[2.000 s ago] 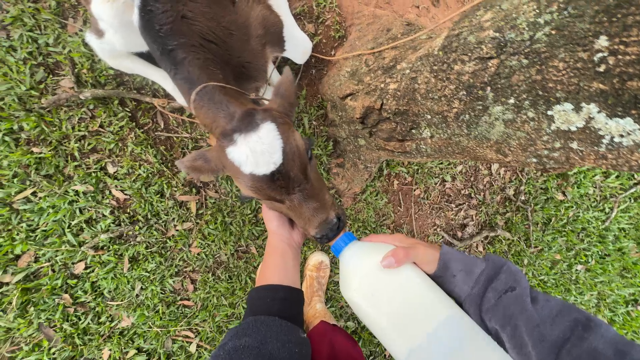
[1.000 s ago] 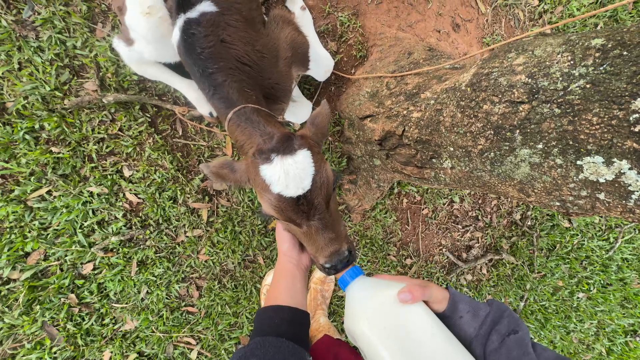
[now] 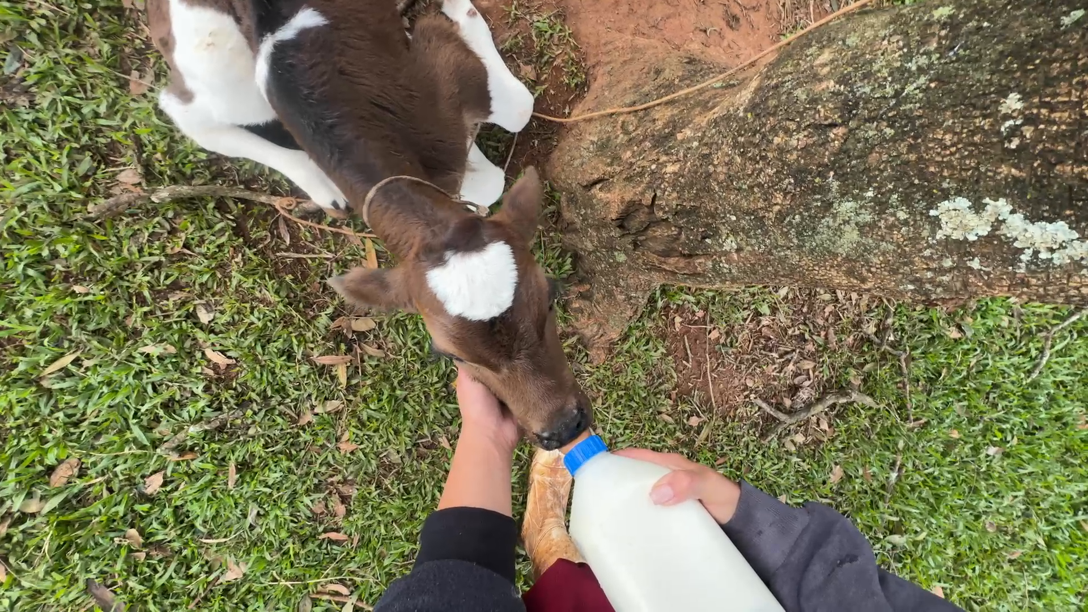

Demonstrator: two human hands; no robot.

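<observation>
A brown and white calf (image 3: pixel 399 110) with a white patch on its forehead lies on the grass, its head stretched toward me. Under its jaw is my left hand (image 3: pixel 486 414), the fingers partly hidden behind the head. My right hand (image 3: pixel 684 483) grips the neck end of a large plastic bottle of milk (image 3: pixel 650 540), thumb on top. The bottle's blue cap (image 3: pixel 584 454) is at the calf's muzzle (image 3: pixel 563 425), with a bit of the teat showing between them. A thin rope (image 3: pixel 395 180) circles the calf's neck.
A thick tree trunk (image 3: pixel 816 161) with lichen fills the upper right, and a tan rope (image 3: pixel 680 100) runs across its base. Dry sticks (image 3: pixel 812 410) and fallen leaves lie on the grass. My boot (image 3: pixel 546 510) shows between my arms.
The bottle has tilted more upright in view, its cap staying at the calf's muzzle. My left hand remains under the jaw. The view has shifted somewhat.
</observation>
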